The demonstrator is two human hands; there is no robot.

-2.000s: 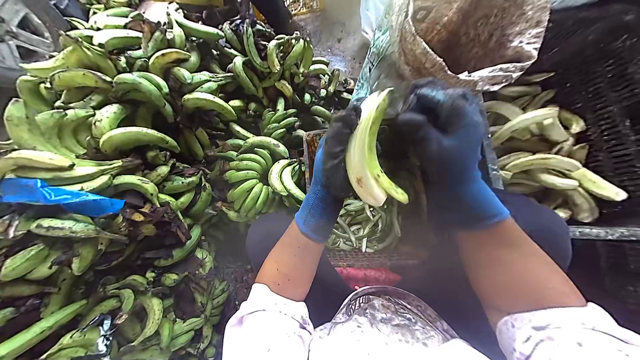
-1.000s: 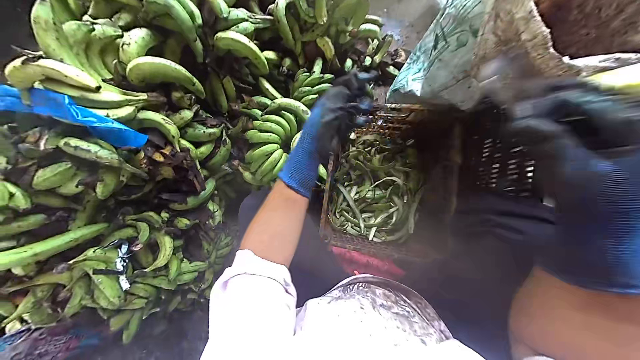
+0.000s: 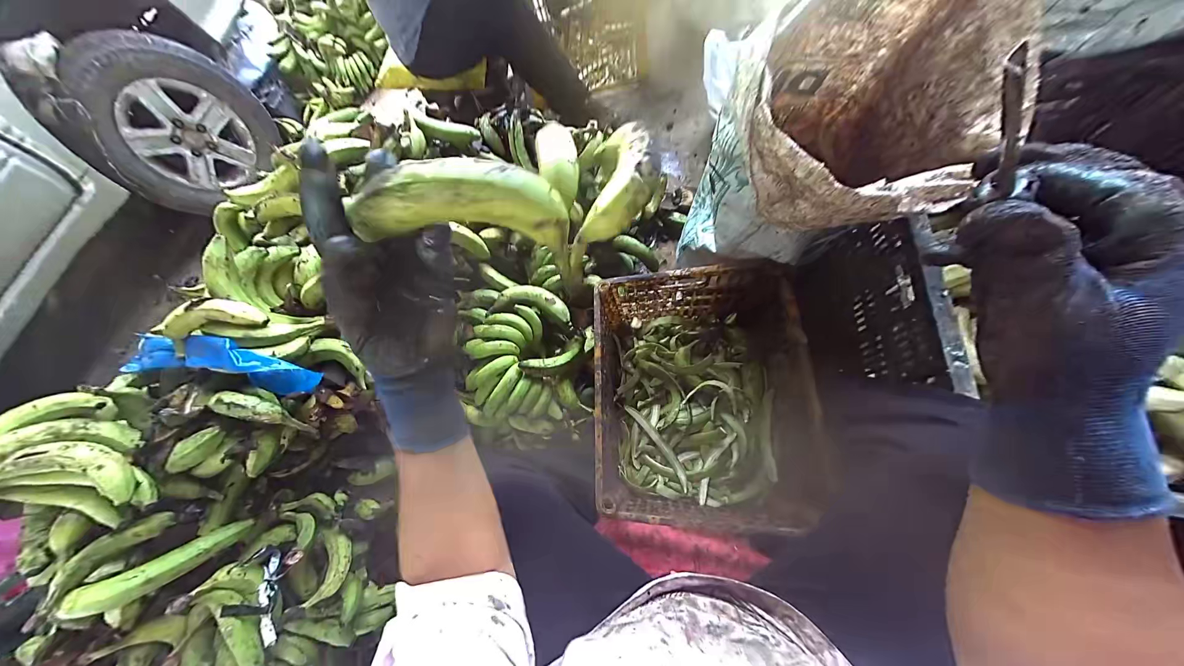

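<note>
My left hand point(image 3: 384, 277), in a dark, blue-cuffed work glove, holds a small bunch of green plantains point(image 3: 462, 199) by one fruit, over the heap. The bunch has several fruits joined at a stem that points down. At the right, my right hand point(image 3: 1064, 240), gloved alike, is closed around a short knife point(image 3: 1014, 116) whose narrow blade stands upright. Between the hands and lower down is a plastic crate point(image 3: 606, 398) with green peel strips point(image 3: 694, 407) in it.
Green plantains point(image 3: 83, 453) are heaped at the left, with a blue plastic piece point(image 3: 222, 359) on them. A woven sack point(image 3: 888, 111) stands behind a black crate point(image 3: 879, 305) of peeled plantains at the right. A car wheel point(image 3: 176, 120) and another person's leg point(image 3: 462, 37) are at the back.
Two seconds ago both hands were at a partly peeled plantain; one second ago my left hand was reaching over the heap without fruit. Now it holds a bunch, raised.
</note>
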